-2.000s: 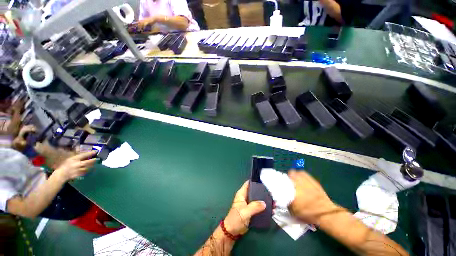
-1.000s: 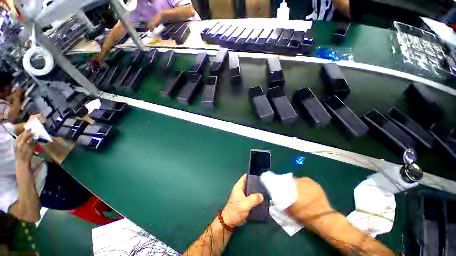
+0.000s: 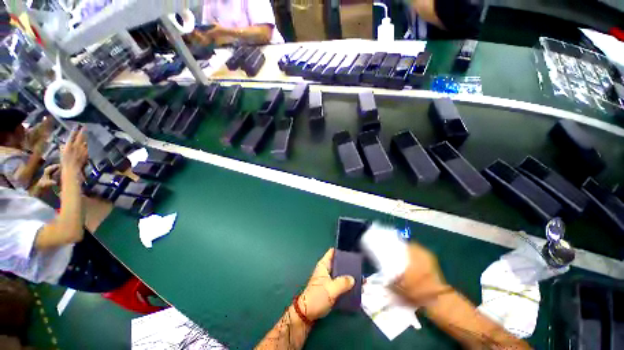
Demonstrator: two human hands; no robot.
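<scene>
A dark oblong housing [image 3: 347, 268] stands out from the green bench in front of me, its glossy recessed end pointing away. My left hand [image 3: 320, 290] grips its near part, thumb on top. My right hand [image 3: 416, 273] is blurred and holds a bunched white wiping cloth [image 3: 385, 250] at the housing's far right side. Flat white wipes [image 3: 390, 311] lie on the bench under my right hand. A small blue film scrap [image 3: 405, 232] shows just beyond the cloth.
Many housings [image 3: 414, 157] lie on the dark belt behind a pale edging [image 3: 308, 184]. A bottle with a shiny metal top [image 3: 557, 249] and white cloth stands right, beside a black tray [image 3: 595, 311]. A co-worker's arm [image 3: 63, 212] is left, near a crumpled wipe [image 3: 156, 228].
The cloth in my right hand has shifted slightly about the housing's far end. The belt housings have shifted slightly left in view. The left co-worker's hands have moved, and a crumpled wipe now lies on the bench.
</scene>
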